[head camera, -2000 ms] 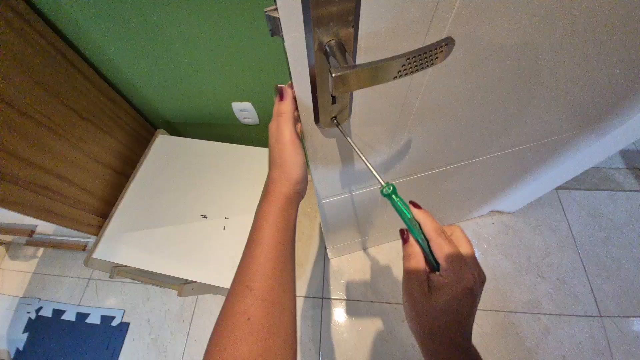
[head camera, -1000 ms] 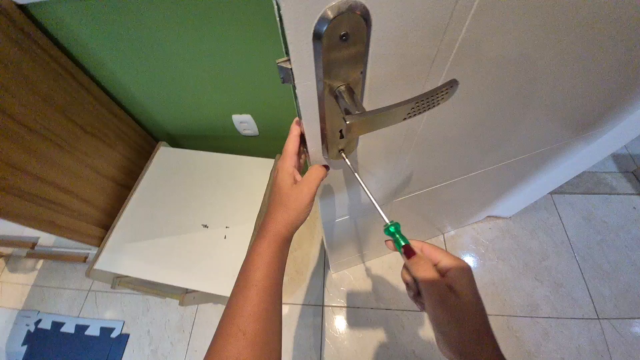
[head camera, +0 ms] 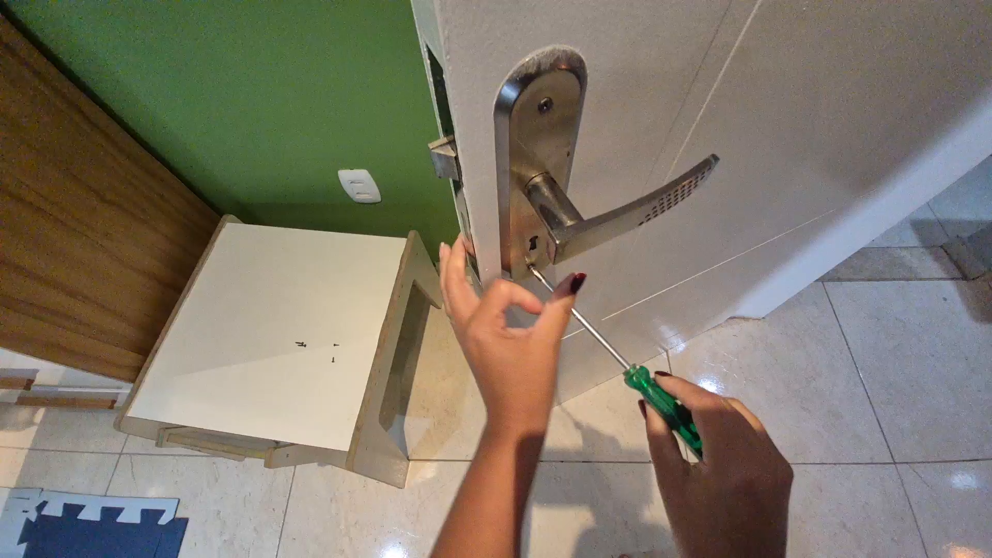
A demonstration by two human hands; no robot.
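Observation:
My right hand (head camera: 725,465) grips the green handle of a screwdriver (head camera: 659,403). The tip of its metal shaft meets the screw spot near the lower end of a metal door handle plate (head camera: 535,147), just below the keyhole. My left hand (head camera: 508,333) is at the door's edge beside the plate's lower end, thumb raised near the shaft; whether it holds anything I cannot tell. The lever handle (head camera: 635,217) points right. A screw (head camera: 545,105) sits in the plate's upper part. The latch bolt (head camera: 444,158) sticks out of the edge of the white door (head camera: 775,155).
Several small screws (head camera: 301,344) lie on a low white-topped table (head camera: 271,310) left of the door. Behind are a green wall with a white outlet (head camera: 359,186) and a wooden panel (head camera: 85,217). A dark blue foam mat (head camera: 101,535) lies on the tiled floor.
My left hand has shifted from lying along the door's edge, its thumb now lifted near the screwdriver shaft. The screwdriver tip stays at the plate's lower end. The view has moved.

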